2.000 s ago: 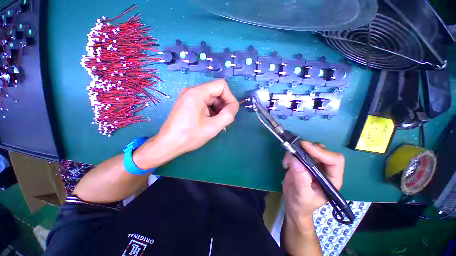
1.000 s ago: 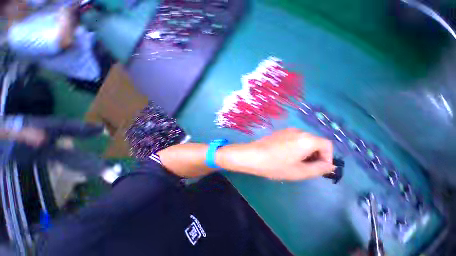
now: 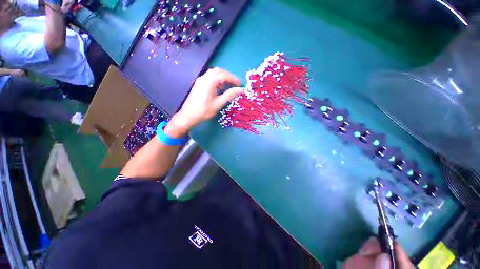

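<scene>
My left hand (image 3: 208, 100) is at the white-ended left side of the pile of red and black lead wires (image 3: 273, 92), thumb and fingers apart, with nothing visible between them. My right hand (image 3: 376, 257), cut off by the bottom edge, holds the soldering iron (image 3: 383, 220). The iron's tip is at the near end of the shorter row of small black housings (image 3: 392, 198). A longer row of black housings with green-white spots (image 3: 360, 135) runs beside it, from the wire pile towards the lower right.
The black tray (image 3: 168, 79) holds finished parts (image 3: 181, 23) at the upper left. A cardboard box (image 3: 113, 105) with small dark parts is below the bench edge. The clear hood (image 3: 421, 100) and yellow sponge (image 3: 438, 257) are at the right. Another person (image 3: 50, 47) is at the upper left.
The view has turned towards the left. My left hand held a small black part a second ago; it has moved to the wire pile and no longer shows that part.
</scene>
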